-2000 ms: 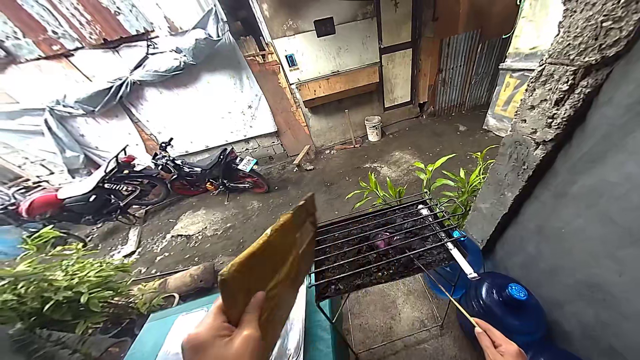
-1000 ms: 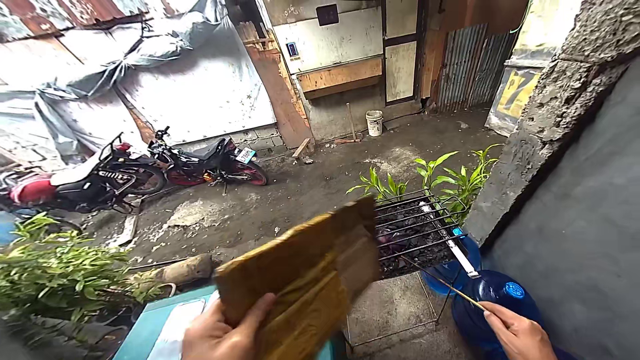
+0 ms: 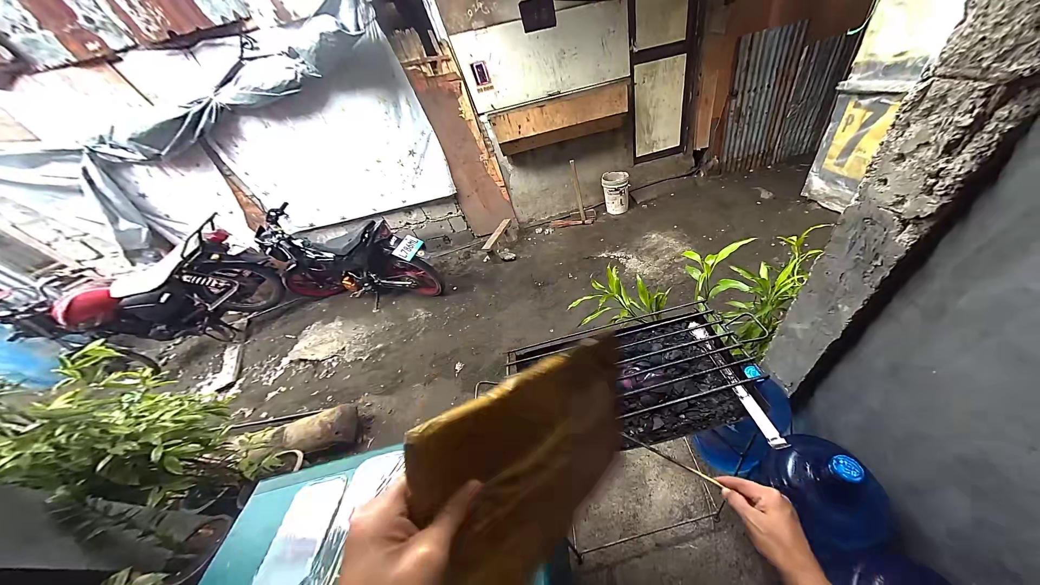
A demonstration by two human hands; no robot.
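Note:
My left hand [image 3: 414, 532] grips the lower left edge of a brown cardboard piece [image 3: 512, 455], blurred and tilted in front of the grill. Between the thumb and fingers of my right hand [image 3: 764, 516] is the end of a thin stick [image 3: 678, 461], whose far part reaches the near edge of the grill. Black charcoal [image 3: 678, 366] fills the metal grill [image 3: 666, 402] under its parallel bars. Across the right side of the bars lies a pale metal strip [image 3: 754, 410]. The cardboard hides the grill's left part.
Blue water jugs [image 3: 845, 496] stand right of the grill by a grey wall [image 3: 942, 406]. A teal-edged surface [image 3: 244, 536] is at lower left, near a leafy plant [image 3: 122, 431]. Motorcycles [image 3: 357, 268] and a white bucket [image 3: 615, 195] stand across the dirt lane.
My left hand has moved the cardboard about in front of the grill, over the teal-edged surface's right side. My right hand stays near the grill's front edge with the stick.

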